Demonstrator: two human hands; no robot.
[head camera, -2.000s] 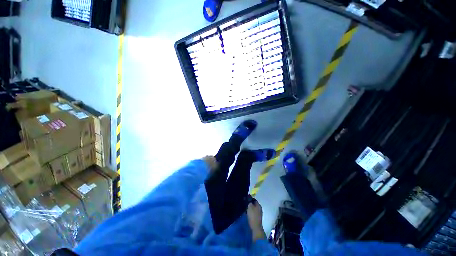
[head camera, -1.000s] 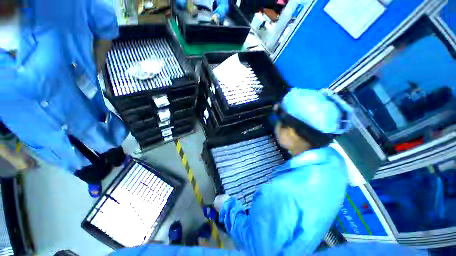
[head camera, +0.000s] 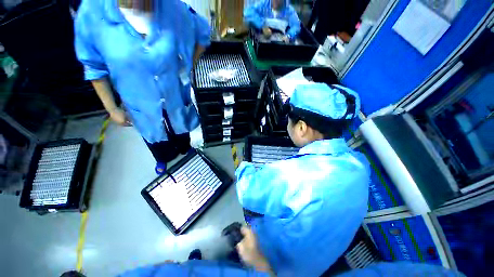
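A black crate (head camera: 221, 183) of silver-white bars in close rows lies tilted on the floor, left of centre. My right hand (head camera: 249, 246) is low in the picture, right of this crate and apart from it. It is small and blurred, with a dark shape at its fingers; I cannot tell whether this is a held item or finger coverings. My left hand is not in view. Blue sleeve or smock cloth shows along the bottom edge.
A person in a blue smock and cap (head camera: 309, 184) is close on the right, bent over another crate (head camera: 271, 153). Another person (head camera: 146, 76) stands behind the floor crate. Stacked crates (head camera: 226, 111) are beyond, a further crate (head camera: 54, 176) at left, blue cabinets (head camera: 392, 184) at right.
The view has lifted from the floor, then turned left, so people and stacks shift rightwards. A crate at the left and my right hand have come into view since one second ago.
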